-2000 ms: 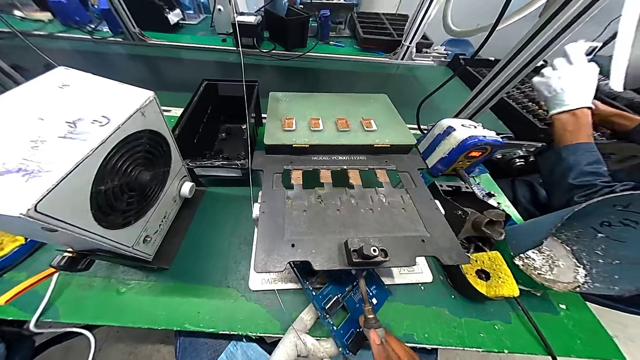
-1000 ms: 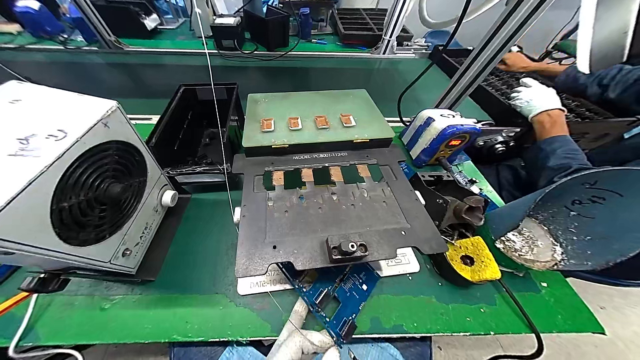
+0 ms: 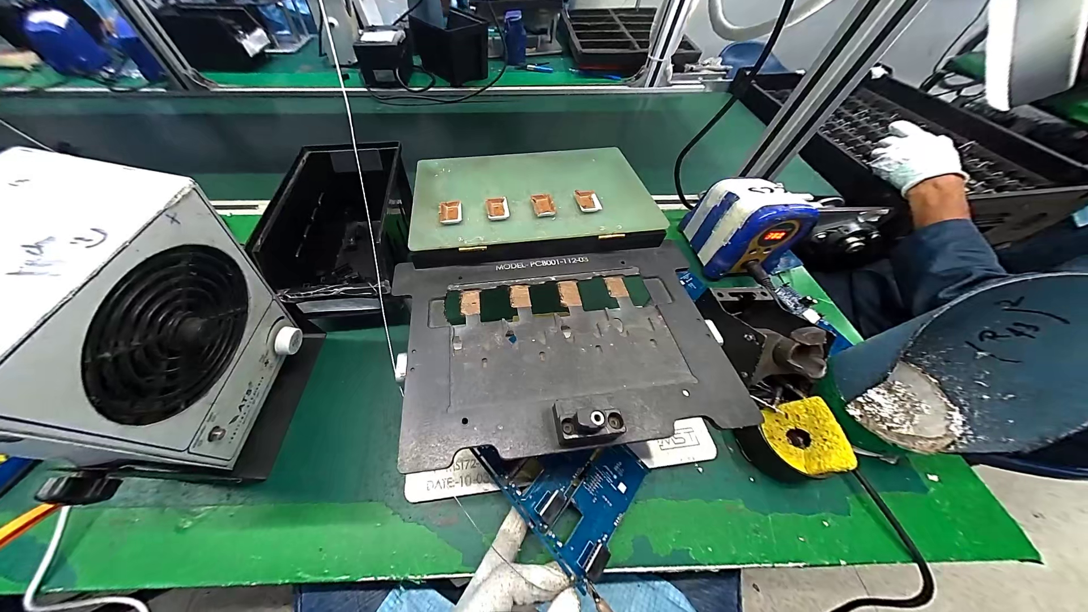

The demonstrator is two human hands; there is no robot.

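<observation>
My left hand (image 3: pixel 514 582), in a whitish glove, grips a blue circuit board (image 3: pixel 599 501) at the bottom middle. The board's upper end lies at the front edge of a dark fixture plate (image 3: pixel 561 365), over a white plate with writing. At the bottom edge, by the board's lower corner, shows the narrow end of a tool (image 3: pixel 600 600); my right hand is out of frame. Behind the fixture, a pale green box lid (image 3: pixel 527 174) bears several small copper-coloured pieces in a row.
A fan unit (image 3: pixel 161 331) stands at left, beside a black bin (image 3: pixel 327 212). To the right are a blue soldering station (image 3: pixel 748 225), an iron holder (image 3: pixel 790 353), a yellow sponge (image 3: pixel 807 433) and a dark blue container (image 3: pixel 986 365). Another person's gloved hand (image 3: pixel 918 157) is over a black tray.
My right hand, seen two seconds ago with a tool at the board, has left the view. The other person's gloved hand has moved onto the black tray.
</observation>
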